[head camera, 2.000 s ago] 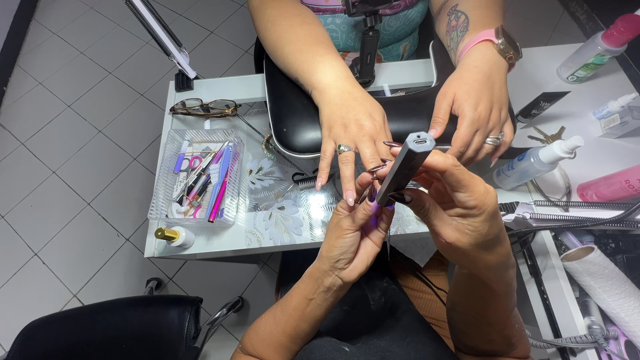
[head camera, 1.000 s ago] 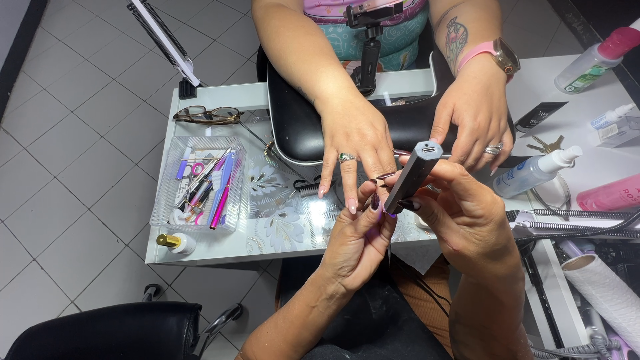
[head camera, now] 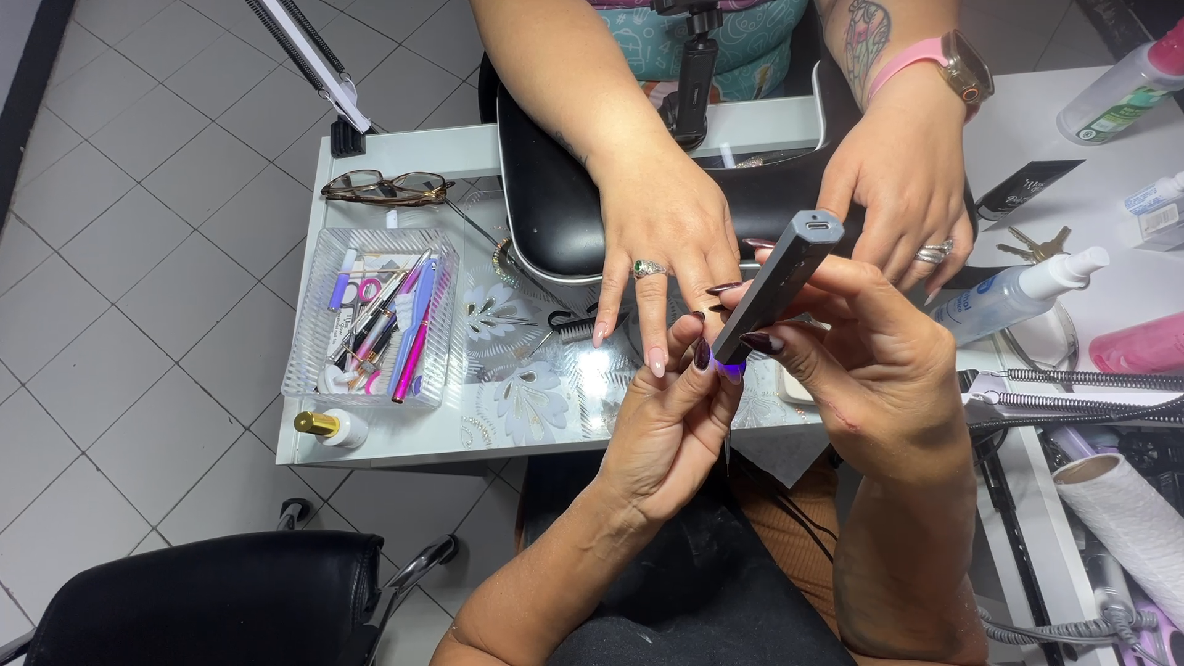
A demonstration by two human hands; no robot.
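Observation:
My right hand (head camera: pixel 865 361) grips a dark grey handheld UV nail lamp (head camera: pixel 777 282), tilted, its port end up. Violet light glows at its lower end, over a fingertip of the other person's hand (head camera: pixel 661 213). My left hand (head camera: pixel 671 416) holds that finger between thumb and fingers; the exact contact is partly hidden by the lamp. The person's hand wears a ring with a green stone and rests near a black armrest cushion (head camera: pixel 550 199). Their other hand (head camera: pixel 902 176), with rings and a pink-banded watch, lies at the right of the cushion.
A clear ribbed plastic basket (head camera: pixel 301 347) of nail tools stands left, by a gold-capped bottle (head camera: pixel 342 428) and eyeglasses (head camera: pixel 388 188). A pump bottle (head camera: pixel 1017 291), keys (head camera: pixel 1036 245) and a black tube (head camera: pixel 1027 190) lie right. A paper roll (head camera: pixel 1128 527) and a black chair (head camera: pixel 208 601) are lower down.
The lamp remains in my right hand, and its lower end now glows violet more visibly beside the held fingertip. Both hands otherwise stay in much the same place.

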